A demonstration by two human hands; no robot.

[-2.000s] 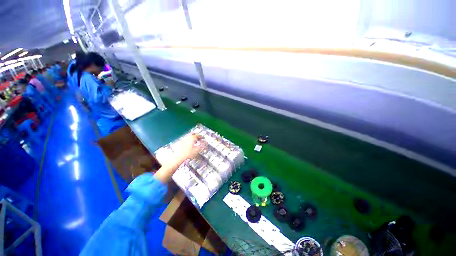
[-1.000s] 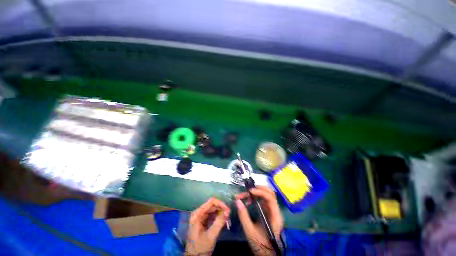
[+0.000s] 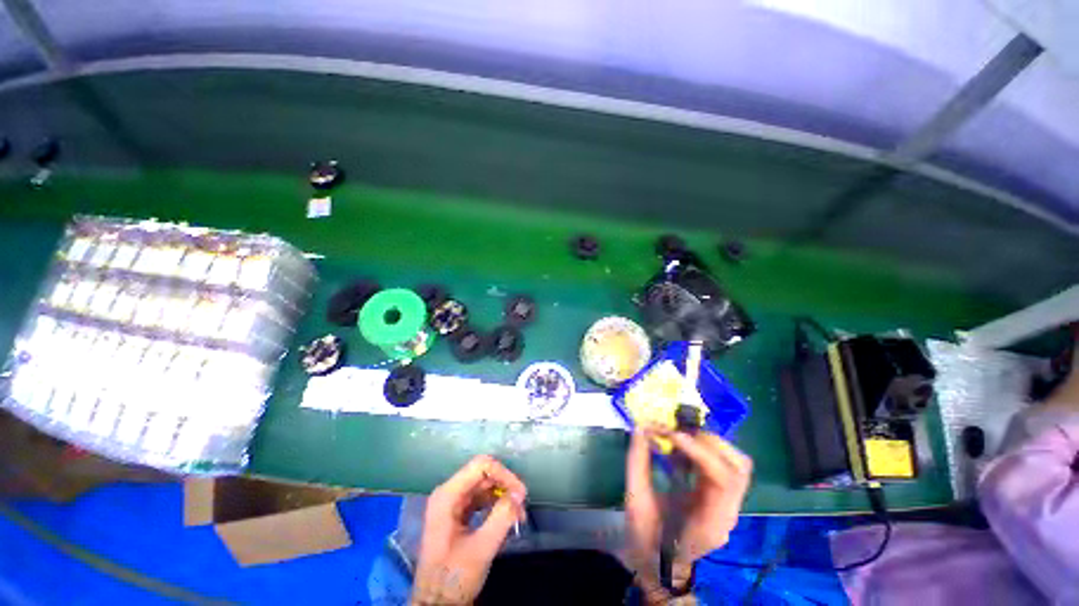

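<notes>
My left hand [image 3: 465, 521] is at the bench's front edge, fingertips pinched on a small yellowish part [image 3: 501, 491]. My right hand [image 3: 690, 491] holds the soldering iron [image 3: 687, 414] with its tip end over the yellow sponge [image 3: 653, 394] in the blue tray [image 3: 724, 408]; whether it touches the sponge I cannot tell. The white disc [image 3: 547, 389] with dark spots lies on the white strip [image 3: 471, 398], with no hand on it.
The green spool [image 3: 392, 320] stands left of centre among several black round components [image 3: 470, 345]. A round amber tin [image 3: 615, 350] is beside the blue tray. Blister trays [image 3: 154, 343] are far left, a soldering station [image 3: 870, 408] right. A person's pink sleeve [image 3: 1041, 485] is far right.
The view has swung from the left of the bench to its centre. My right hand has moved the iron from over the white disc right to the blue tray. My left hand still pinches the small part.
</notes>
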